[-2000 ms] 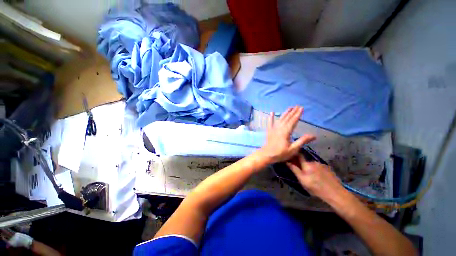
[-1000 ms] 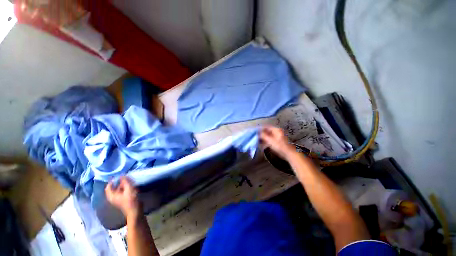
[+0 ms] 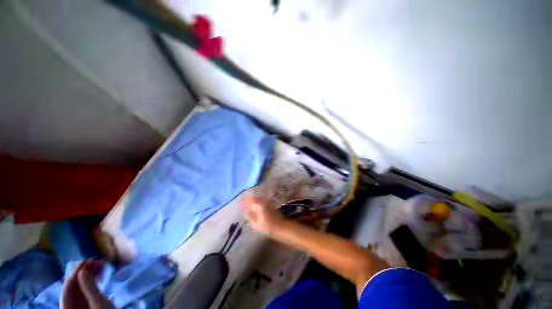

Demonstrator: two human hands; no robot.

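A light blue cloth piece [image 3: 200,175] lies flat with some wrinkles on the white-covered table [image 3: 242,256]. The sleeve board [image 3: 203,280] shows bare dark padding at the lower middle. My left hand [image 3: 85,286] is blurred and cut off by the bottom edge, at the crumpled blue cloth pile [image 3: 136,283]; its grip on cloth is unclear. My right hand [image 3: 257,214] is over the table just right of the flat piece, fingers curled, with no cloth visible in it. A dark object, likely the steam iron [image 3: 296,208], lies just beyond it, partly hidden.
A hose [image 3: 354,163] curves down the pale wall to the table's right end. Red cloth [image 3: 66,187] hangs at the left, with a blue padded board [image 3: 69,238] below it. A cluttered surface with a white bag [image 3: 423,220] and a dark block is at the right.
The view has swung right. The cloth strip that was stretched between my hands over the sleeve board is gone from there. My left hand is now at the pile, my right hand apart from it.
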